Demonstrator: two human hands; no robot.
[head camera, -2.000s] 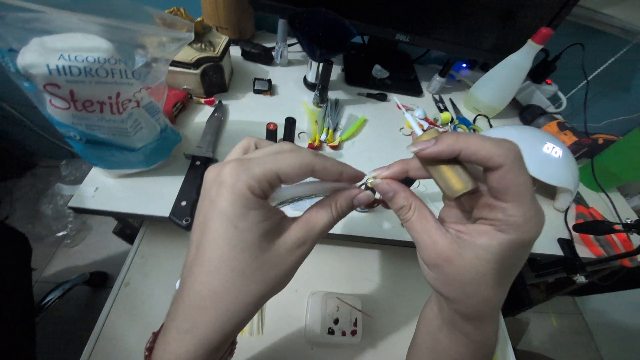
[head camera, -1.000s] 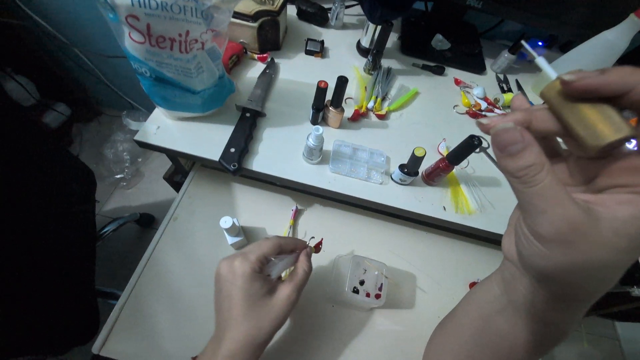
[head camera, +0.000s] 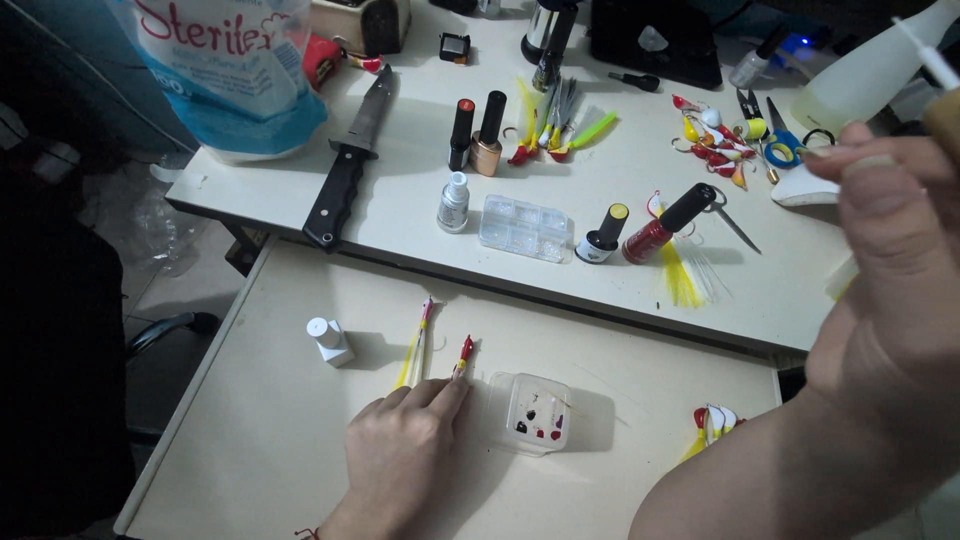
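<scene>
My left hand (head camera: 409, 439) holds a red-headed fishing jig (head camera: 466, 352) at the surface of the lower white board, its head pointing away from me. Just left of it lies another jig with a yellow and white skirt (head camera: 412, 345). To the right of that hand is a clear plastic box (head camera: 538, 416) with dark and red paint spots and a thin stick on it. My right hand (head camera: 892, 225) is raised at the right edge, holding a gold-coloured brush cap (head camera: 945, 120) with a pale brush; the cap is partly cut off by the frame.
A white bottle (head camera: 330, 343) stands on the lower board. On the upper desk are a knife (head camera: 349, 165), nail polish bottles (head camera: 649, 238), a clear compartment case (head camera: 525, 227), feathered jigs (head camera: 555, 135), painted jig heads (head camera: 716, 146), scissors (head camera: 784, 142) and a cotton bag (head camera: 232, 82).
My hands were together at first and have parted. My left hand has come down with the jig to the lower board; my right hand stays raised at the right. The view has shifted.
</scene>
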